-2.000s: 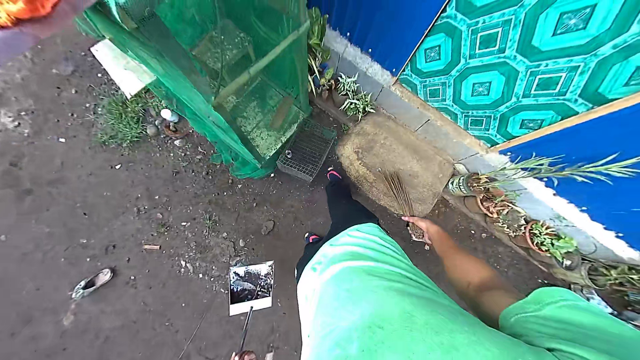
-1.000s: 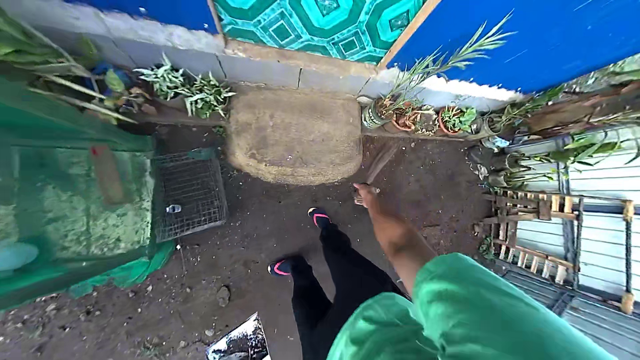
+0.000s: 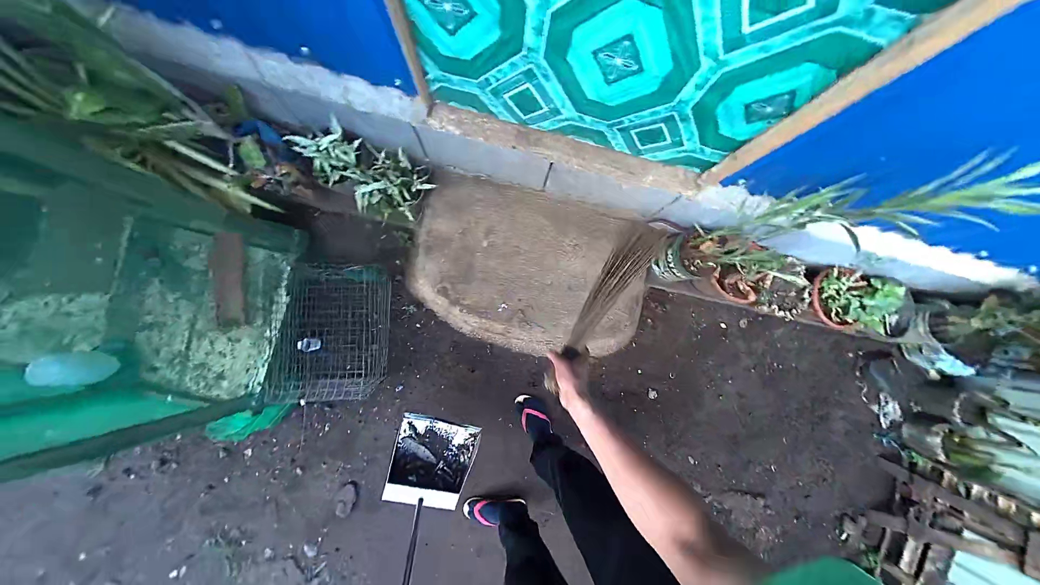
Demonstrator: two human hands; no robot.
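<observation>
My right hand (image 3: 567,380) is closed round the bound end of a stick broom (image 3: 611,284). The broom's thin bristles fan out over the right part of a rounded concrete step (image 3: 512,252), toward the potted plants. Whether the bristles touch the step I cannot tell. My left hand is out of view. At the lower middle, a long-handled dustpan (image 3: 432,459) with a shiny dark face and a white edge lies beside my feet, its thin dark handle (image 3: 413,543) running out of the bottom of the view.
A wire cage (image 3: 333,337) stands left of the step, against an enclosure with green netting (image 3: 162,414). Potted plants (image 3: 857,299) line the blue wall (image 3: 918,106) at the right. A patterned teal panel (image 3: 617,65) rises behind the step. Wooden slats (image 3: 918,520) lie at lower right.
The view has turned and shifted strongly. My right hand has swung the broom from the bare ground right of the step to over the step's right part.
</observation>
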